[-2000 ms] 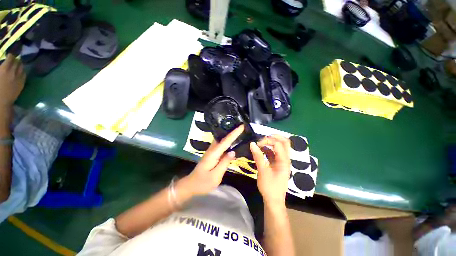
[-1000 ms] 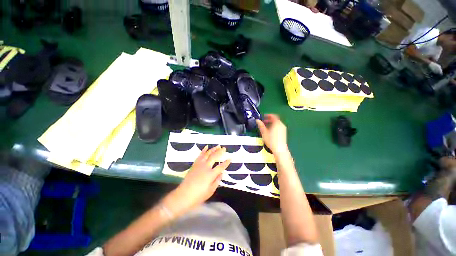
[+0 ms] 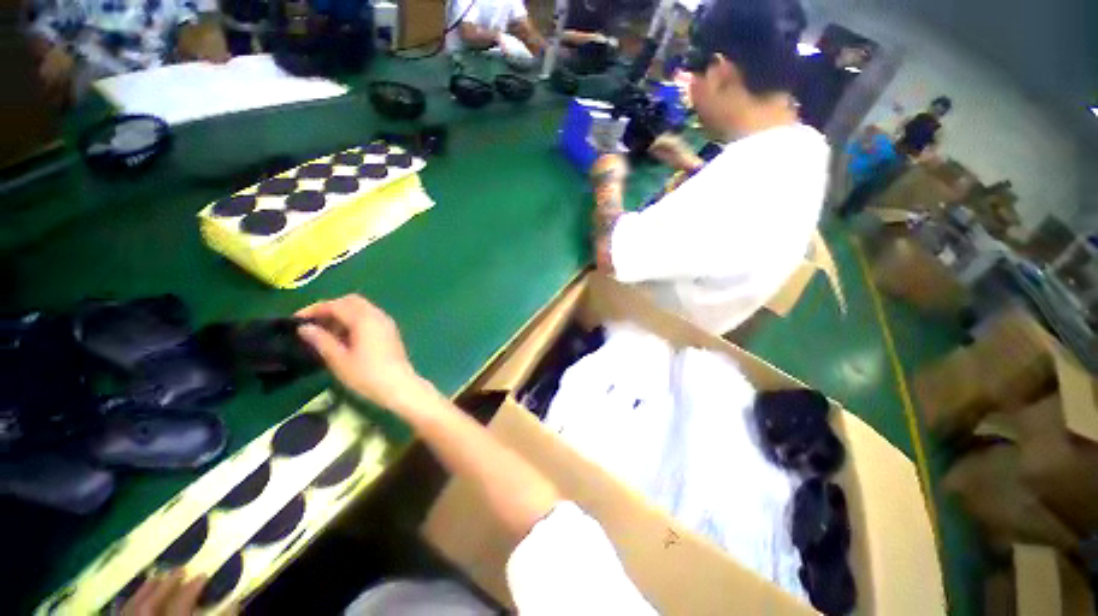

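Observation:
My right hand [image 3: 359, 349] is at the right end of the heap, its thumb and fingertips closed on the edge of a blurred black plastic housing [image 3: 259, 350]. More black housings [image 3: 157, 436] lie heaped at the left. The pad sheet [image 3: 267, 491], pale with rows of black discs, lies along the near bench edge at lower left. My left hand [image 3: 166, 597] is cut off by the bottom edge; only blurred fingers show, over the near end of the pad sheet. What they do there is hidden.
A thick yellow-edged stack of pad sheets [image 3: 307, 229] stands on the green bench. An open carton [image 3: 674, 542] with white liner [image 3: 644, 415] and black parts [image 3: 801, 433] is at my right. A person in white [image 3: 735, 229] sits beyond it, near a blue box [image 3: 590, 132]. Round black grilles [image 3: 127, 142] lie farther across.
The view has swung right, bringing the carton and the seated person into full view. My right hand now has a black housing at its fingertips. My left hand has dropped mostly out of the picture.

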